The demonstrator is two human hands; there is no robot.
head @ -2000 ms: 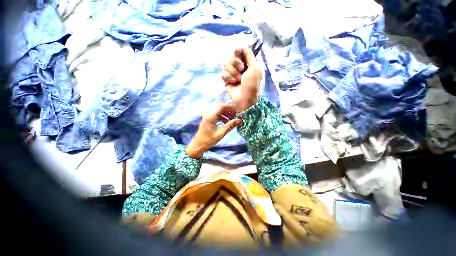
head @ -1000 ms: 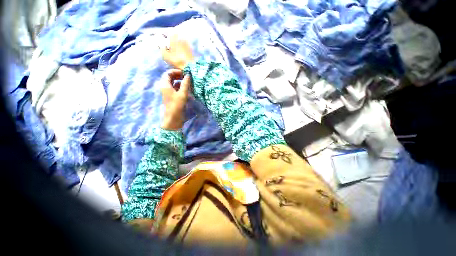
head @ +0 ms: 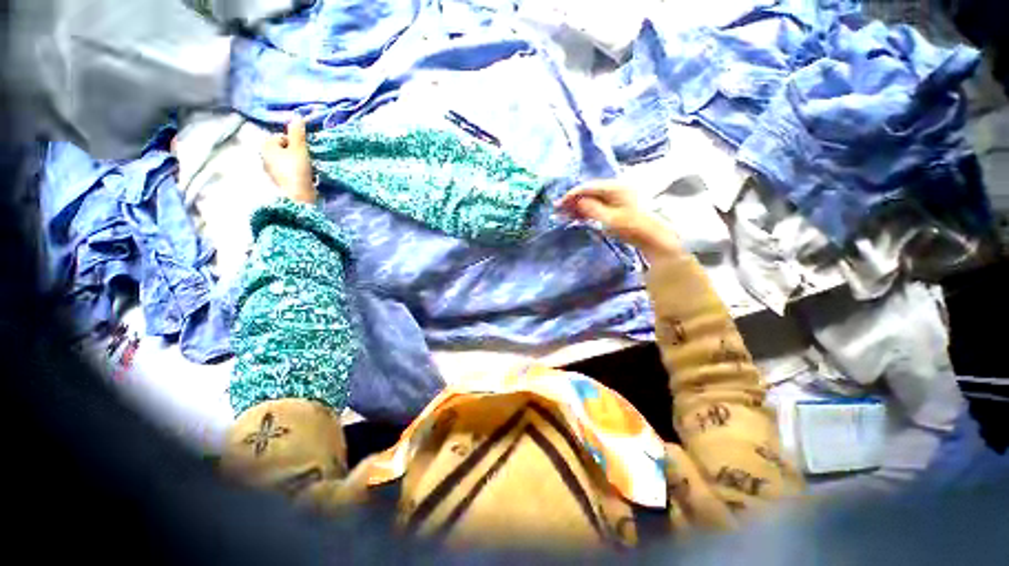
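Note:
A green and white patterned sleeve cover point(head: 426, 177) is off my right arm and stretched between my hands above the denim. My left hand point(head: 290, 164) grips its narrow left end. My right hand point(head: 615, 212) is beside its wide right end, with fingers closed together; whether they hold the edge is hard to tell. The other sleeve cover point(head: 290, 321) is on my left forearm. A blue denim garment point(head: 498, 282) lies under the stretched cover. Small dark thread snips point(head: 472, 128) lie on the cloth behind the cover.
Crumpled blue denim garments lie at the right point(head: 852, 122) and left point(head: 133, 232). Off-white cloth point(head: 775, 249) lies beneath the right heap and hangs over the table edge. A pale blue-edged rectangular item point(head: 839, 436) is at the lower right. A grey-clothed part of a person point(head: 138, 72) shows at the upper left.
The sleeve cover has come off my right forearm and is now stretched between my hands. My hands have moved apart, left hand leftward and right hand rightward. The view has shifted.

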